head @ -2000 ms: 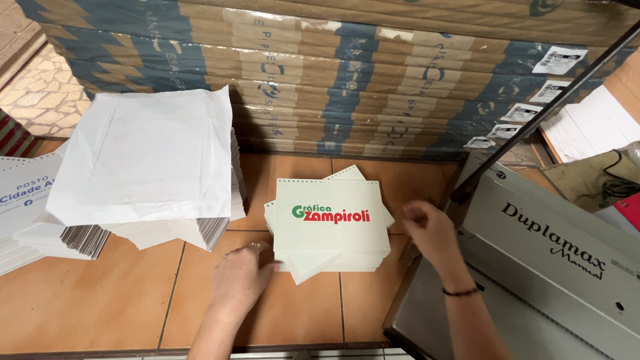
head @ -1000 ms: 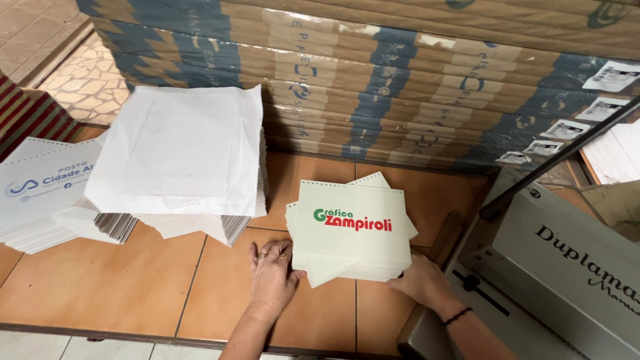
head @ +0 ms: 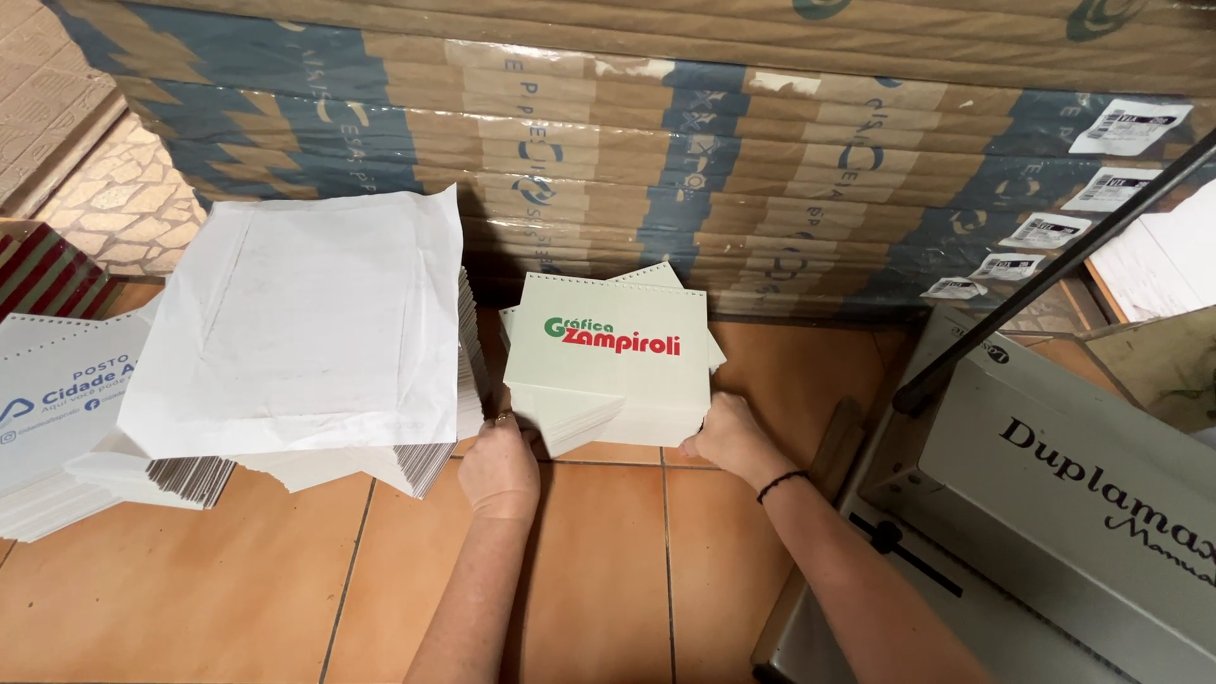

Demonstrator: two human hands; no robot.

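A stack of pale punched cards (head: 627, 380), its top sheet bearing printed writing, lies on the orange tiled surface with its layers turned at different angles. My left hand (head: 501, 465), a ring on one finger, is at the stack's lower left side, with its fingertips partly hidden. At the lower right corner, my right hand (head: 733, 437) touches the stack's edge; a dark band circles that wrist. Whether either hand grips the stack cannot be told. Left of it stands a taller pile of punched sheets (head: 426, 467) under a loose white paper sheet (head: 313, 323).
Another fanned stack of printed punched sheets (head: 66, 380) lies at the far left. Large wrapped packs (head: 627, 171) form a wall behind the stacks. A grey Duplamax manual punching machine (head: 1073, 475) with a dark lever bar (head: 1064, 275) stands at the right.
Both hands have come to the sides of the small stack; two seconds ago my right hand was raised off to its right. The stack now sits closer to the wrapped packs and the covered pile.
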